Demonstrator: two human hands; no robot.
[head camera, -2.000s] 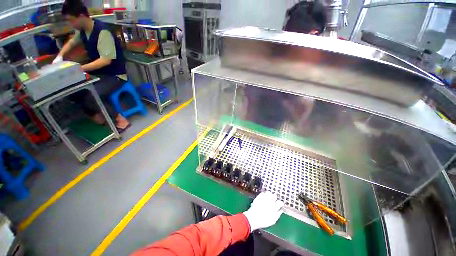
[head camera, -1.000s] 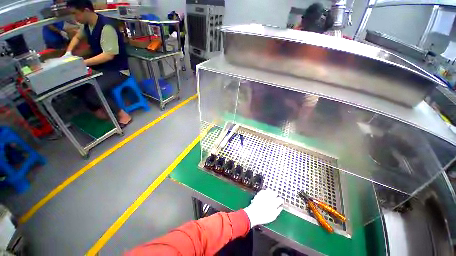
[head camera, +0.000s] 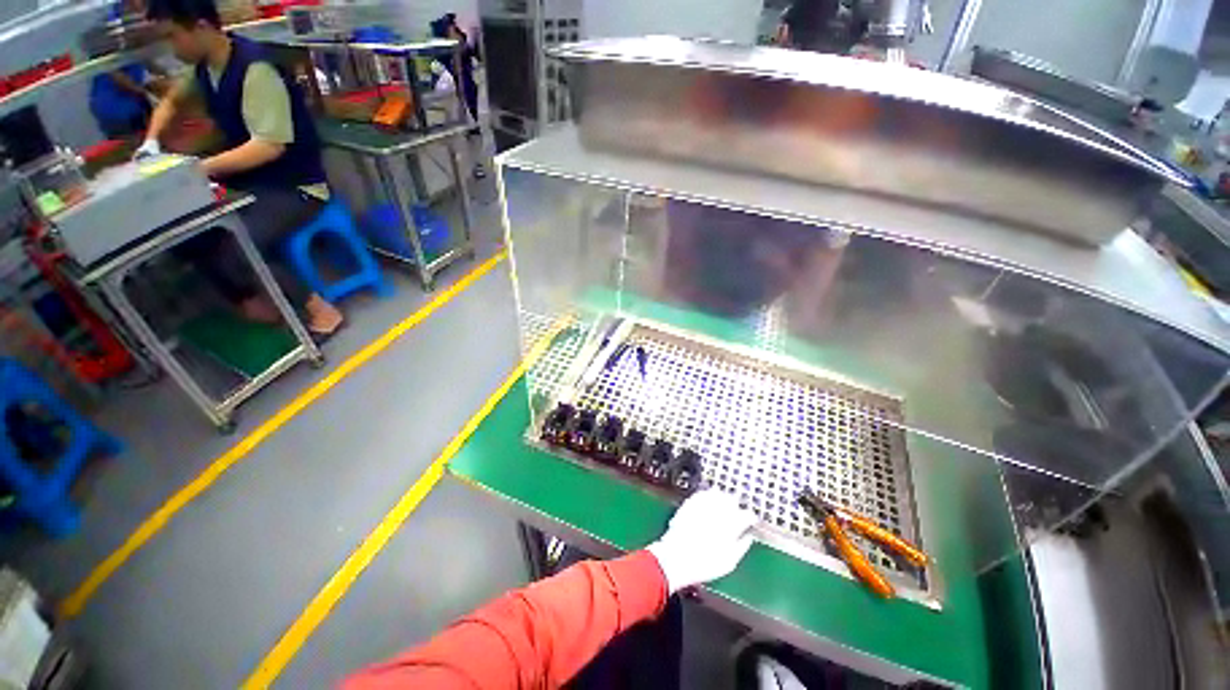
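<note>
My left hand (head camera: 706, 539), in a white glove with a red sleeve, rests on the front edge of the perforated metal tray (head camera: 755, 418). Its fingers point down at the edge and I cannot tell if they hold anything. A row of several black coil components (head camera: 623, 448) stands along the tray's near left edge, just left of the hand. Cutting pliers (head camera: 863, 543) with orange handles lie spread on the tray to the right of the hand, untouched. A small thin dark part (head camera: 641, 359) lies near the far left corner. My right hand is not in view.
A clear shield (head camera: 755, 270) with a metal top stands over the tray, set in the green bench (head camera: 580, 506). A stainless tray (head camera: 1106, 593) is at the right. A person sits at a cart at the far left, beside a blue stool (head camera: 335, 254). Yellow lines mark the floor.
The whole view has shifted slightly, so the bench sits a little higher in the picture. The hand, components and pliers keep their places on the tray.
</note>
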